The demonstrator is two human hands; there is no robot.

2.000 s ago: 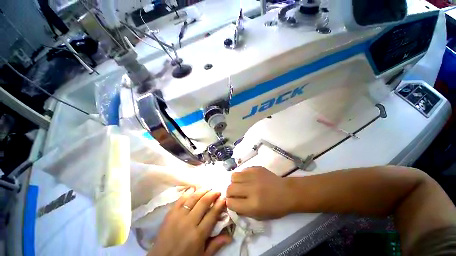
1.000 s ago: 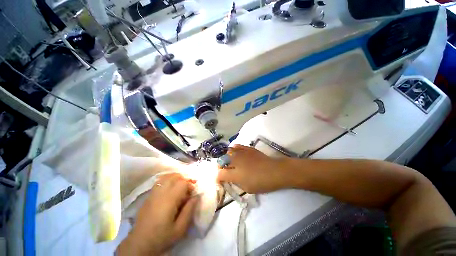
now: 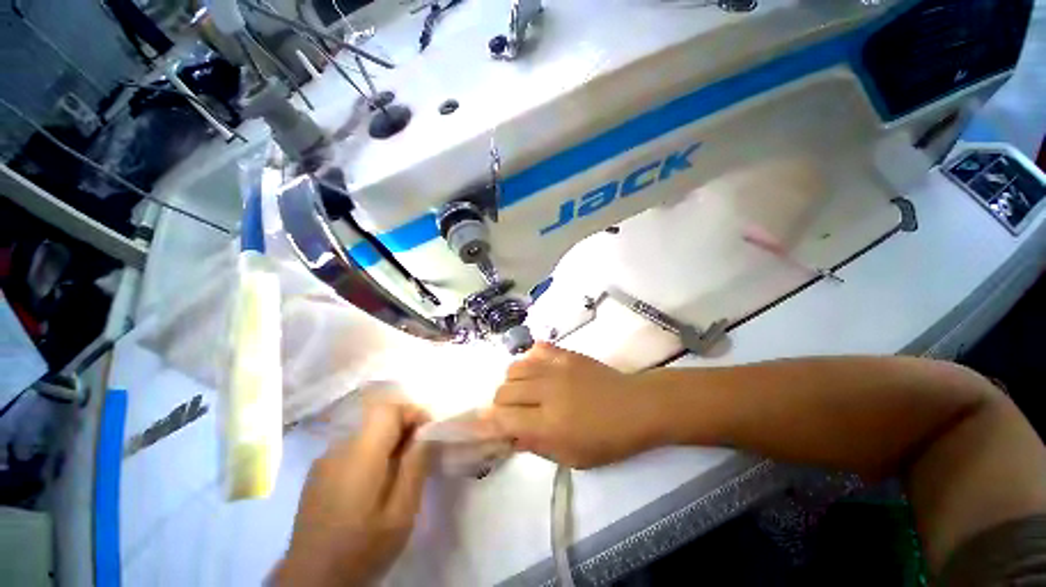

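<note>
A pale beige garment piece (image 3: 310,355) lies on the machine bed left of and under the needle area, where the lamp light washes out detail. My left hand (image 3: 358,487), partly blurred, pinches the cloth's near edge. My right hand (image 3: 574,407) is closed on the cloth just below and right of the presser foot area, fingertips beside the small round metal part. The cloth is stretched between both hands. A narrow pale fabric strip (image 3: 561,522) hangs from under my right hand toward the table edge. The needle itself is hidden in glare.
The white sewing machine head (image 3: 711,138) spans the back. A metal swing-arm guide (image 3: 665,321) sits right of my fingers. A yellowish-white upright object (image 3: 252,378) stands at left, with blue tape (image 3: 110,482) beyond. A ruler edge (image 3: 677,522) runs along the front.
My left hand has shifted left and turned more side-on, pulling the cloth edge with it. My right hand has drawn slightly down from the needle area. The camera view has shifted.
</note>
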